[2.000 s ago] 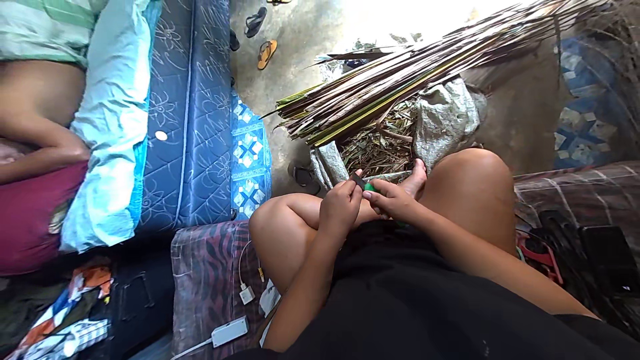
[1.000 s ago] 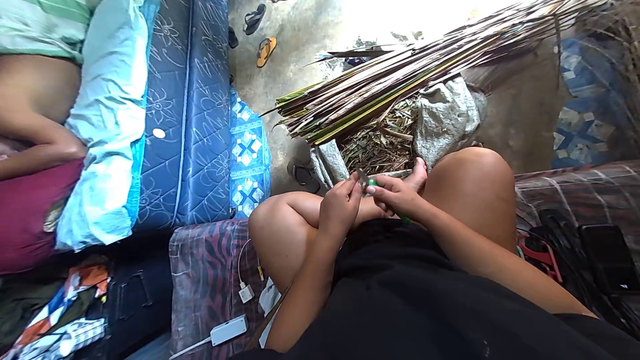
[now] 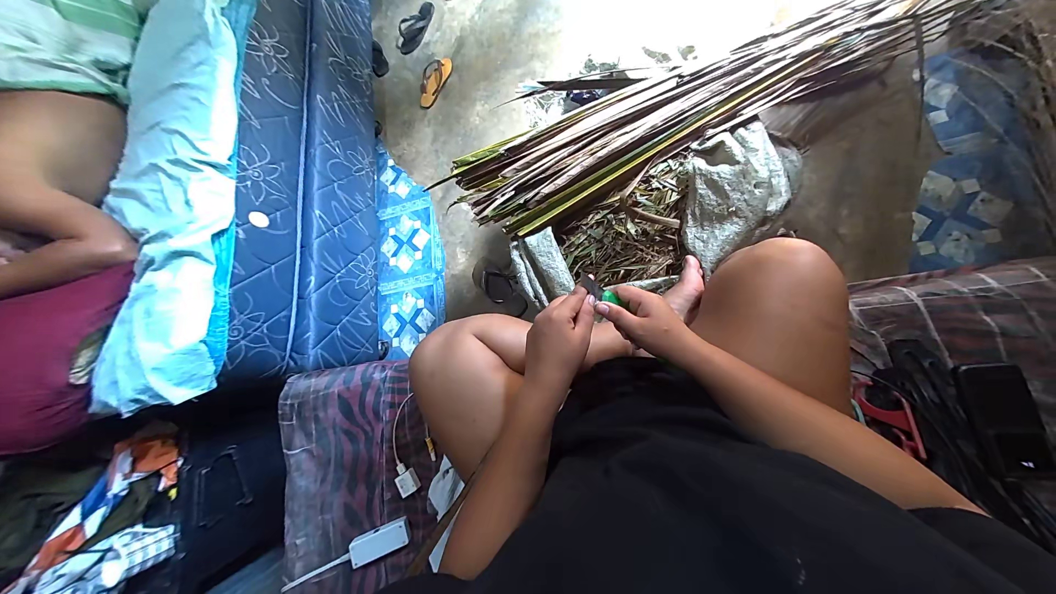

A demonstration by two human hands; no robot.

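Note:
Both my hands meet above my crossed legs. My right hand (image 3: 652,320) is closed around the green handle of a small blade (image 3: 609,296), probably a knife. The fingers of my left hand (image 3: 563,328) pinch at the dark flat blade part beside it; whether they also hold a thin strip cannot be told. Just beyond the hands lies a woven sack (image 3: 738,194), opened out, with leaf scraps (image 3: 623,243) on it. A bundle of long, dry and partly green palm leaves (image 3: 610,148) lies slanting across the sack's far side.
A person (image 3: 58,181) lies on the left beside a pillow (image 3: 177,190) and a blue mattress (image 3: 276,165). Sandals (image 3: 435,82) lie on the floor. A white power adapter (image 3: 379,542) and a charger (image 3: 407,480) rest on the patterned cover at lower left. A black phone (image 3: 1005,421) is at right.
My hands have shifted slightly against each other around the green-handled tool. The leaf bundle and the sack have stayed where they were.

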